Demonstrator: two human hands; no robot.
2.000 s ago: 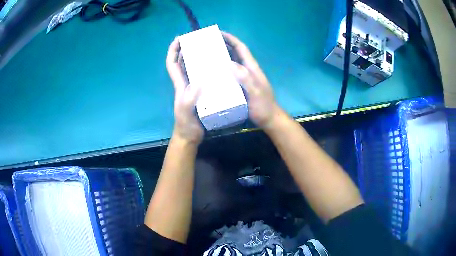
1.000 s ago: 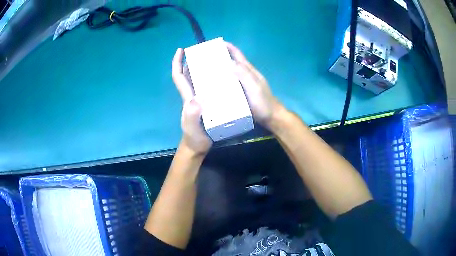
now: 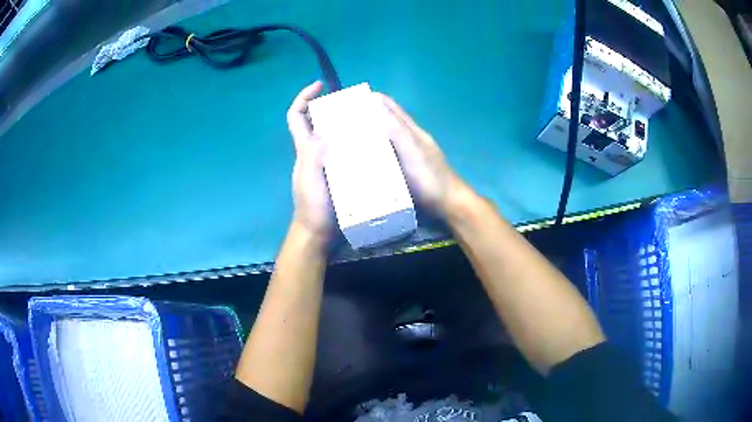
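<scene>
A white cover plate [image 3: 363, 161] faces up on a hand-sized housing near the front edge of the green mat. Its short bent end faces me. My left hand [image 3: 309, 173] lies along its left side and my right hand [image 3: 420, 161] along its right side. Both hold it between them. The housing's dark body is hidden by the plate and hands. A black power cord [image 3: 317, 51] leaves its far end and runs left to a coil with a yellow tie [image 3: 190, 41]. A crinkled clear bag [image 3: 120, 48] is at the cord's end.
A white and black screw feeder [image 3: 610, 115] stands at the right of the mat [image 3: 206, 165]. A black cable [image 3: 571, 124] hangs in front of it. Film-wrapped blue crates stand below the mat's edge, at left [image 3: 152, 317] with a white stack and at right [image 3: 651, 297] with white contents.
The housing and both hands sit slightly lower in view. The whole scene has also shifted a little with the head. Both hands keep their hold on the housing's sides.
</scene>
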